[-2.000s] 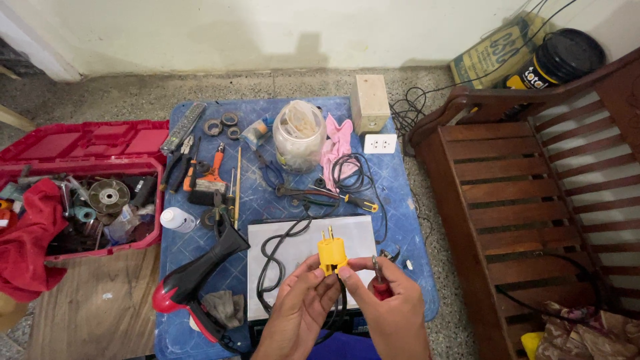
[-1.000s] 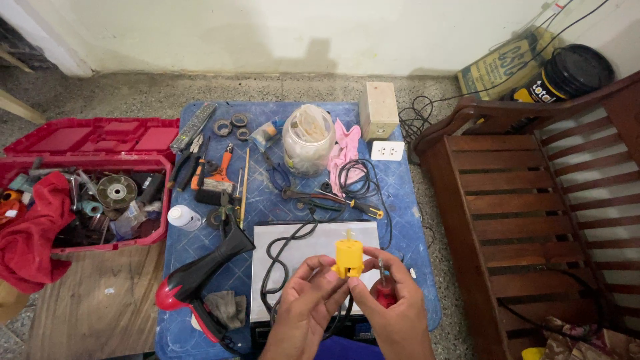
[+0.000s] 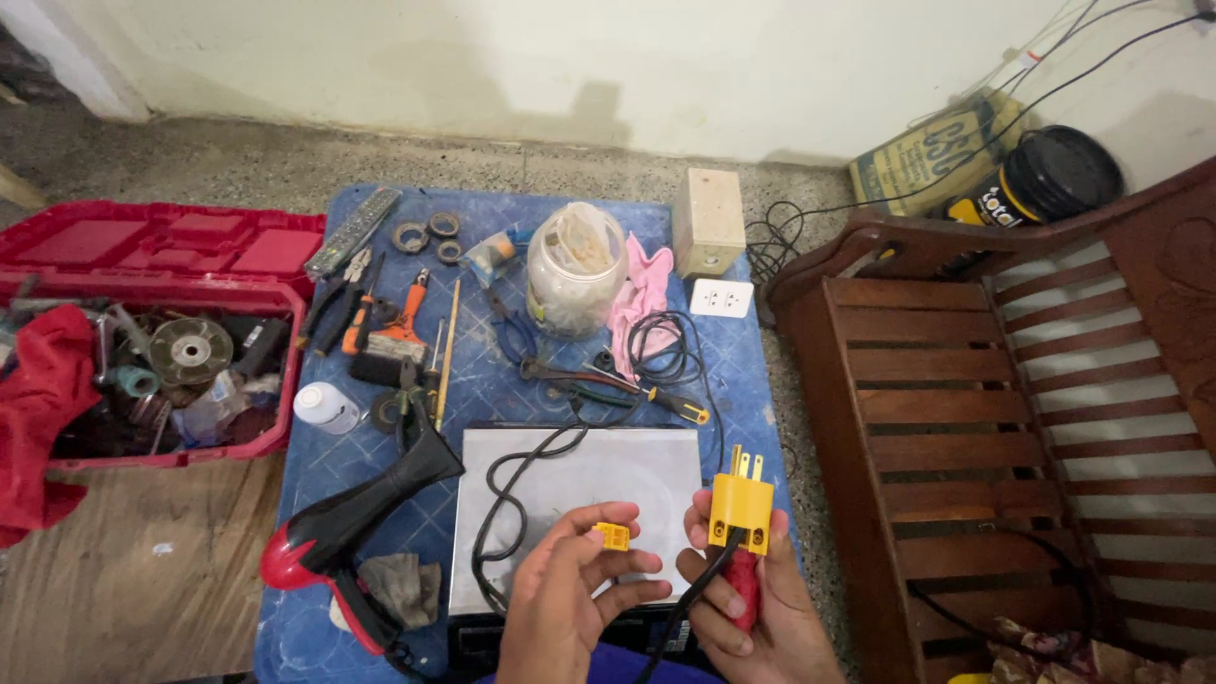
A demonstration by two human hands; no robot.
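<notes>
My left hand (image 3: pixel 579 579) pinches a small yellow plastic plug piece (image 3: pixel 613 537) between thumb and fingers, over the white-topped appliance (image 3: pixel 627 475). To its right, my right hand (image 3: pixel 760 589) holds a yellow three-prong electrical plug (image 3: pixel 741 503), prongs up, with two screw holes facing me. A black power cord (image 3: pixel 698 589) runs down out of the plug. A red-handled tool (image 3: pixel 742 589), probably a screwdriver, is also held in my right hand, behind and below the plug; its tip is hidden. The two hands are apart.
A black and red hair dryer (image 3: pixel 370 513) lies left of the appliance on the blue table (image 3: pixel 285 532). Behind are pliers (image 3: pixel 513 332), a yellow-black screwdriver (image 3: pixel 679 404), a plastic jar (image 3: pixel 575 285) and an outlet (image 3: pixel 722 297). A red toolbox (image 3: pixel 294 380) stands left, a wooden bench (image 3: pixel 936 408) right.
My hands, together at the yellow plug before, have come apart. The small yellow piece is now separate in my left hand, and the plug is in my right.
</notes>
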